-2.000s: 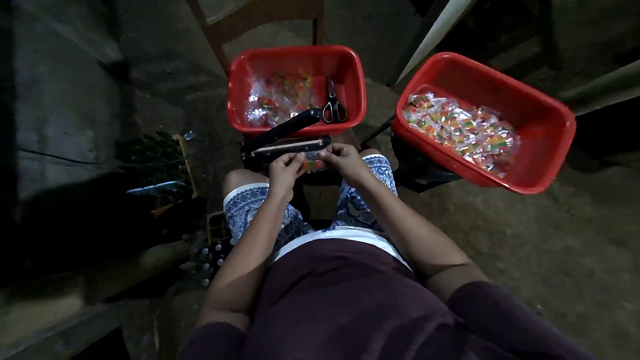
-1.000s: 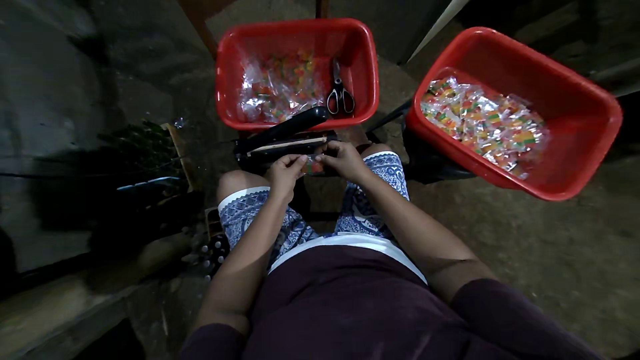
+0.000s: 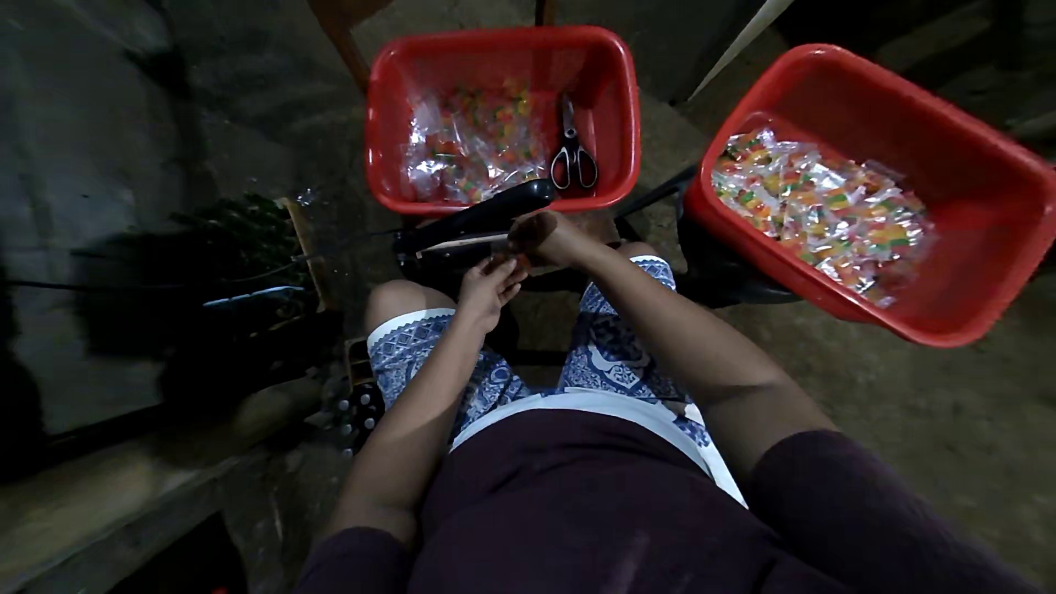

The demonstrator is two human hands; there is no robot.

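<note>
A black hand-operated impulse sealer (image 3: 462,239), its lever raised, stands across in front of my knees. My left hand (image 3: 488,289) is at its near edge, fingertips close to a small reddish piece that looks like a wrapped candy (image 3: 521,262); whether it grips it I cannot tell. Just right of it, my right hand (image 3: 549,239) is bent over the sealer's right part, its fingers in shadow, and what it holds is hidden. Beyond the sealer, a red plastic basin (image 3: 379,124) holds colourful candies in clear plastic (image 3: 487,140) and black-handled scissors (image 3: 572,153).
At the right, a second red basin (image 3: 982,247) holds many clear-wrapped candies (image 3: 817,206) and overhangs a dark seat (image 3: 726,264). Dark green bottles (image 3: 239,235) stand in shadow at the left. A cable (image 3: 107,286) runs in from the left edge.
My right hand has moved up over the sealer, away from my left hand; one second ago both hands were together at its near edge. The view has shifted somewhat closer.
</note>
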